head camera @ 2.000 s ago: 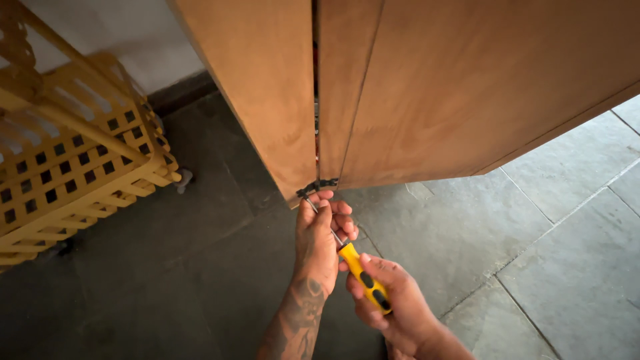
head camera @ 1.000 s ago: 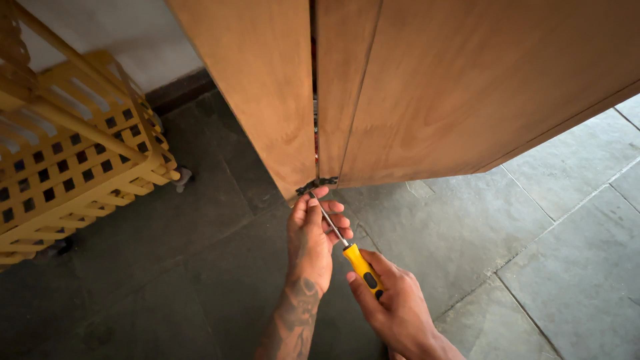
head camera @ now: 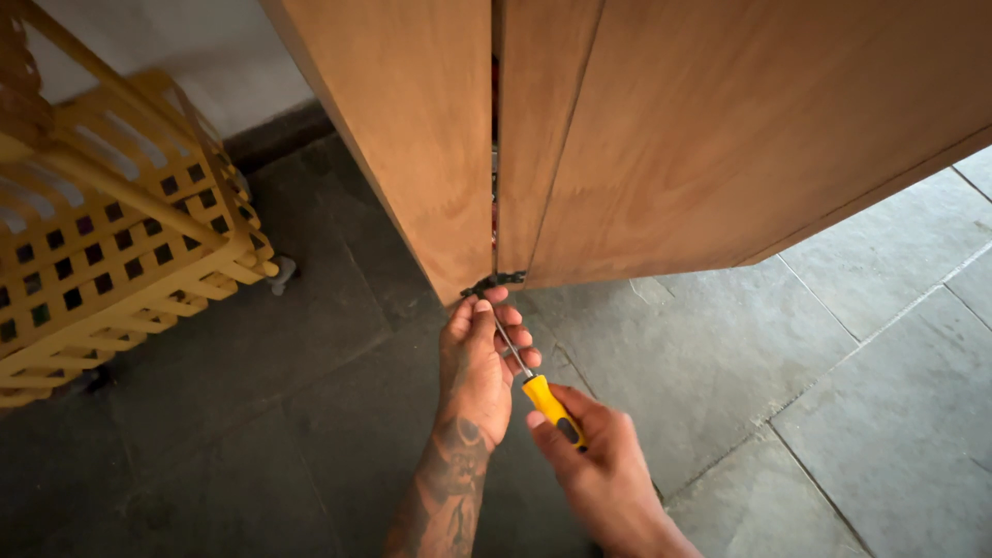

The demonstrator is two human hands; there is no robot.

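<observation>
My right hand (head camera: 597, 457) grips the yellow and black handle of a screwdriver (head camera: 552, 407). Its metal shaft runs up and left toward a dark metal hinge (head camera: 496, 284) at the bottom edge of a wooden cabinet (head camera: 674, 139). My left hand (head camera: 482, 356) is directly below the hinge, with thumb and fingertips around the upper end of the shaft. Those fingers hide the screwdriver's tip, and whether it sits in a screw cannot be seen. The hinge spans the narrow gap between the left wooden panel (head camera: 411, 132) and the strip beside it.
A yellow plastic basket cart (head camera: 132, 256) on casters stands at the left, near a pale wall (head camera: 217, 54) with a dark baseboard (head camera: 283, 136). Grey stone tiles (head camera: 876, 372) cover the floor. The cabinet's lower edge overhangs the tiles at the right.
My right hand has shifted its grip on the screwdriver handle. The fingers of my left hand have shifted slightly near the hinge and shaft.
</observation>
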